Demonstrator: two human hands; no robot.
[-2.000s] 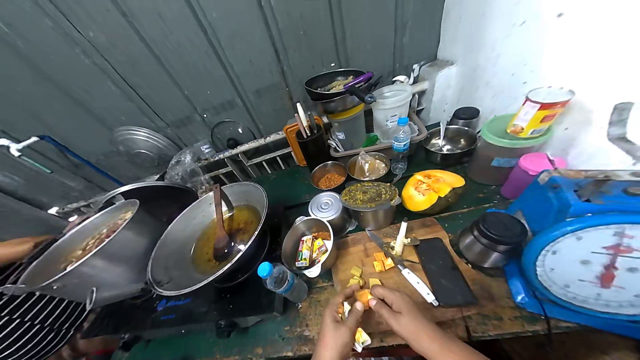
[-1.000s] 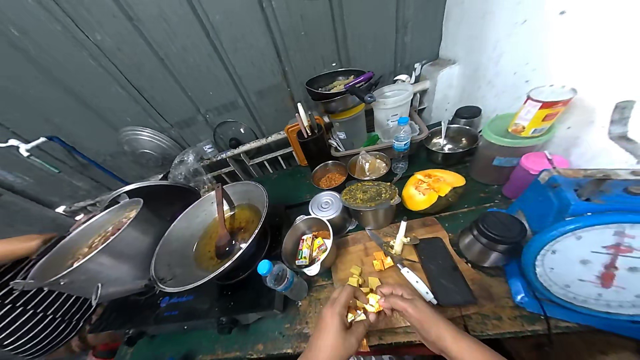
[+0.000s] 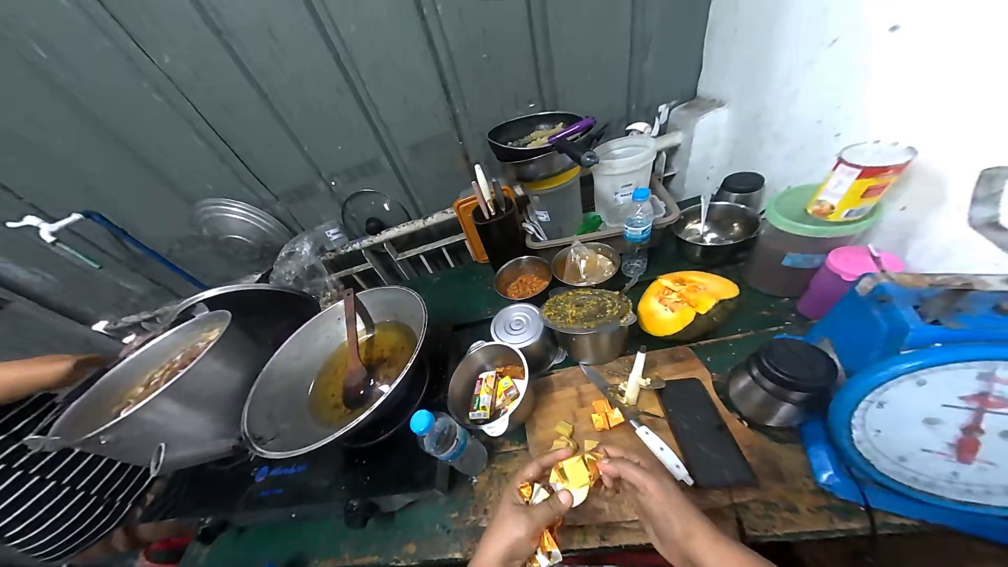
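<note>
My left hand [image 3: 529, 504] holds a gold foil wrapper [image 3: 573, 477], opened out around a yellowish cube, over the front of the wooden cutting board [image 3: 567, 394]. The fingers of my right hand [image 3: 642, 488] pinch the foil's right edge. More crumpled wrappers [image 3: 545, 543] lie below my left hand. Unwrapped cubes [image 3: 564, 430] and orange wrapped cubes [image 3: 605, 415] rest on the board. Beside them are a white-handled knife [image 3: 660, 453], a pale peeled stalk [image 3: 635, 378] and a dark slab [image 3: 705, 433]. A small pot [image 3: 516, 416] holds packets.
At left, a wok [image 3: 276, 394] with oil and a wooden ladle [image 3: 354, 354] sits on a stove; a person's arm [image 3: 47, 378] is beside a large pot [image 3: 181, 394]. A water bottle [image 3: 450, 442] stands near my left hand. Cut pumpkin [image 3: 681, 303] lies behind the board, a blue scale [image 3: 858, 409] right.
The orange wrapped cube between my hands two seconds ago gave way to spread gold foil with a bare cube showing. Both hands remain close together at the board's front.
</note>
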